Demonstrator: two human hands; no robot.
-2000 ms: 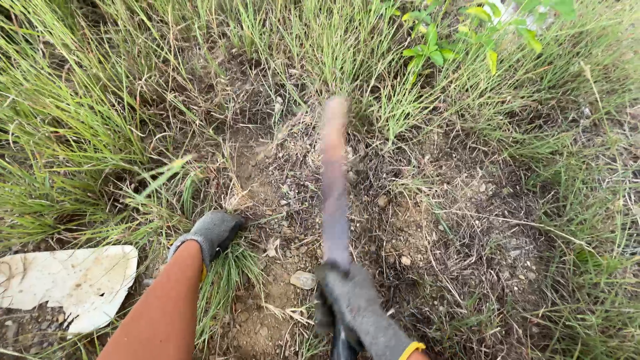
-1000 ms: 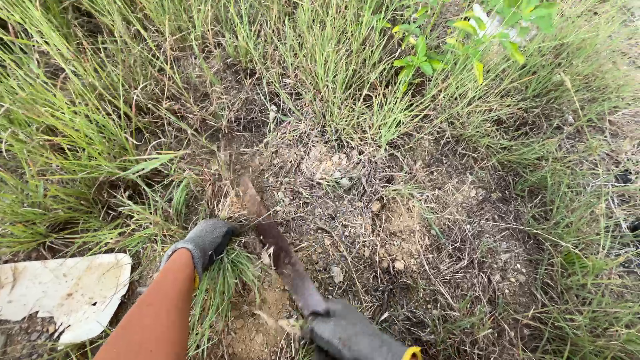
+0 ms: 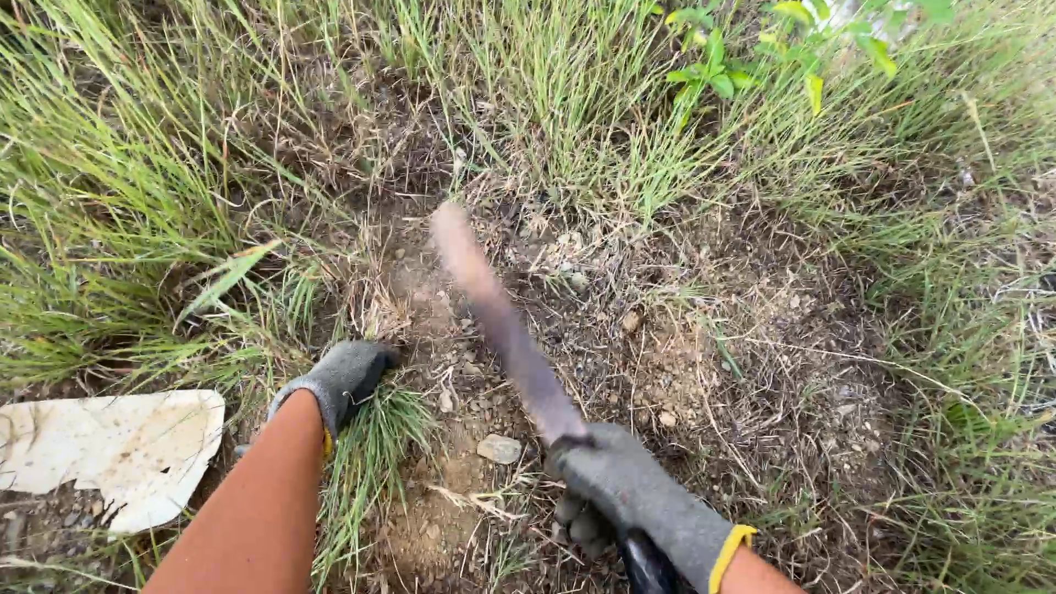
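Observation:
My right hand (image 3: 615,487), in a grey work glove with a yellow cuff, is closed around the dark handle of a machete (image 3: 516,342). The motion-blurred blade, brownish toward its tip, points up and left over bare soil. My left hand (image 3: 346,384), in a matching glove, is low at a green grass tuft (image 3: 379,445), left of the blade. Its fingers are mostly hidden, so its hold on the grass cannot be told.
A torn, dirty white sheet (image 3: 157,445) lies at the lower left. A small pale stone (image 3: 499,449) sits on the soil between my hands. Tall grass (image 3: 107,198) rises at the left, and a leafy green plant (image 3: 714,70) stands at the top right.
The machete blade swung from upright to low and left, and is now slightly farther up and more upright. My left hand stays beside the grass tuft.

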